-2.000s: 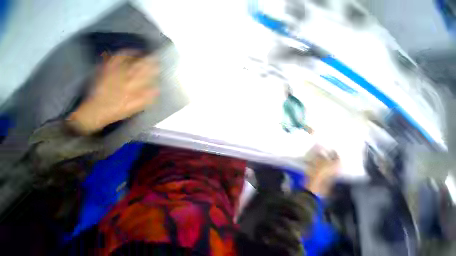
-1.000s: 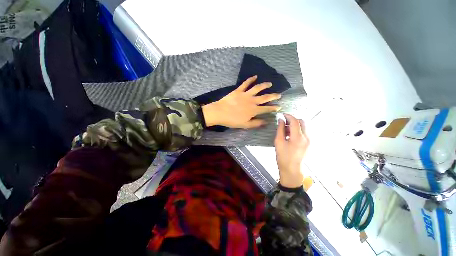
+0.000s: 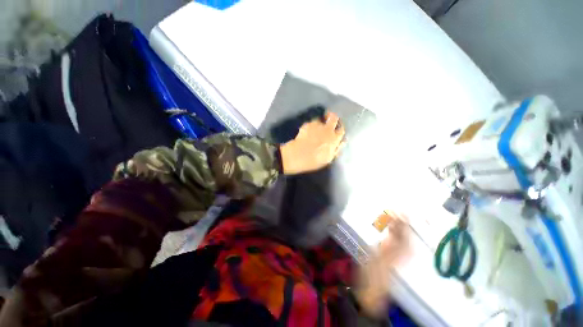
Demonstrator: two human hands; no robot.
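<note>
The grey garment panel (image 3: pixel 291 89) lies on the white table and hangs over its front edge towards my lap. A dark piece (image 3: pixel 305 195) lies on the panel and partly shows below my hand. My left hand (image 3: pixel 314 144) has its fingers bent at the dark piece and the panel; blur and overlap hide how firmly it grips. My right hand (image 3: pixel 391 250) is strongly blurred near the front edge, apart from the panel, beside a small orange-tan patch (image 3: pixel 382 221). What it holds, if anything, cannot be made out.
The white sewing machine (image 3: pixel 492 156) with a blue stripe stands at the right. Green-handled scissors (image 3: pixel 456 254) lie beside it. A pile of dark cloth (image 3: pixel 102 83) with a pale strip is at the left, next to blue cloth (image 3: pixel 156 80). The white table (image 3: pixel 358 45) has a ruler-marked front edge.
The grey panel has turned and shifted towards my lap, with my left hand on it and its fingers now bent. My right hand has left the panel and moved down towards the front edge.
</note>
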